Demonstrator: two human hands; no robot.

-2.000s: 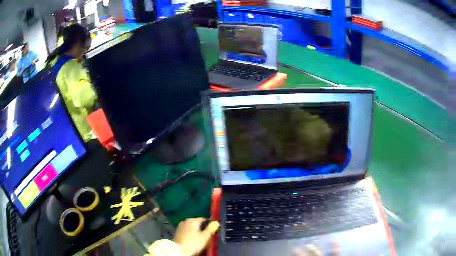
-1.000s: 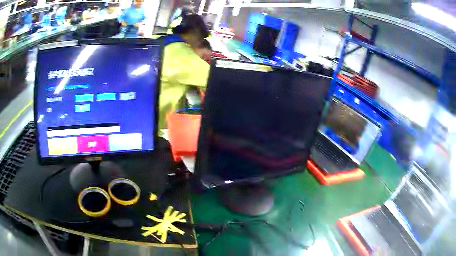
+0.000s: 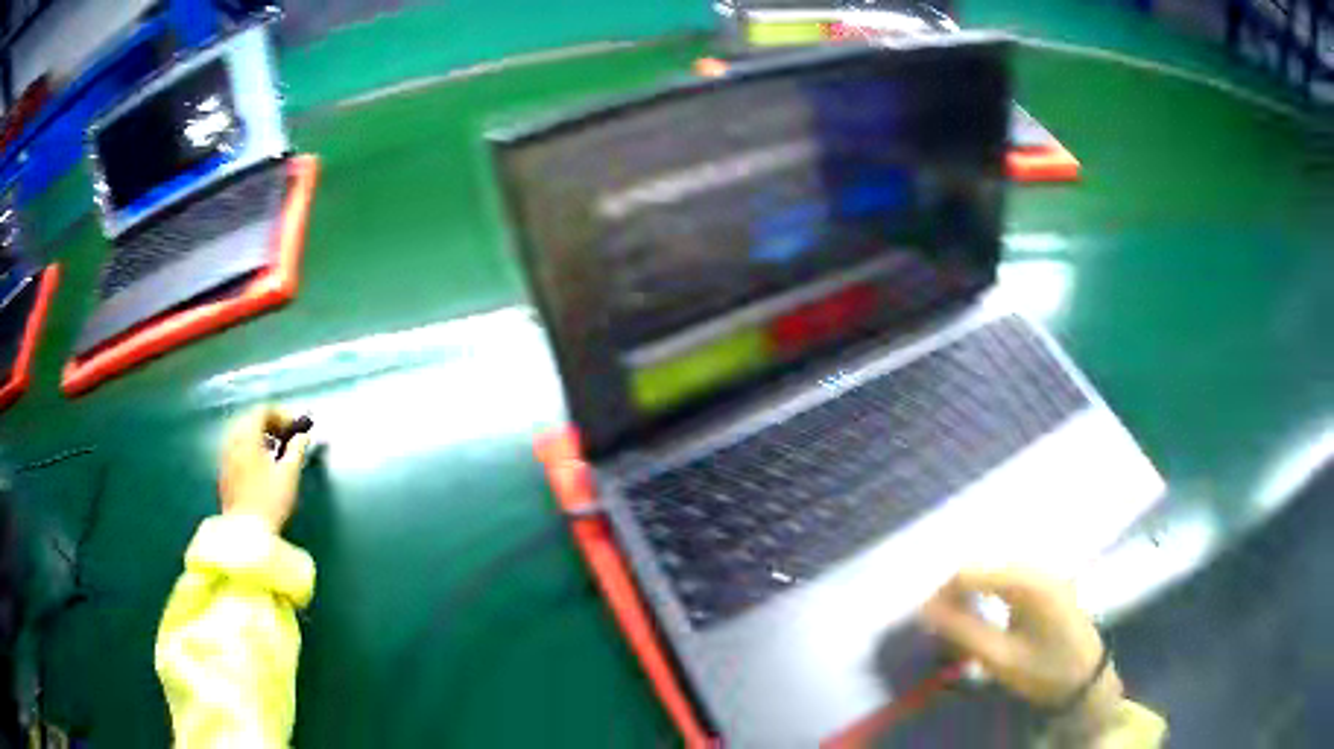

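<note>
An open laptop (image 3: 863,483) sits on a red tray (image 3: 632,615) in front of me, turned at an angle. Its dark screen shows a blurred window with a green bar and a red bar. My left hand (image 3: 261,465) is over the green bench to the left of the laptop and holds a small black cable plug (image 3: 291,435) at its fingertips. My right hand (image 3: 1024,637) is at the laptop's front edge, near the touchpad area, blurred. Whether it grips the edge I cannot tell.
Another open laptop (image 3: 198,220) stands on a red tray at the upper left. Part of one more tray (image 3: 29,344) shows at the left edge. A further laptop (image 3: 841,27) is behind the main screen. Thin black cables lie at the far left.
The view has swung right, away from the monitors and the yellow strips. A laptop with a green and red test window is now in front, and both hands are in view.
</note>
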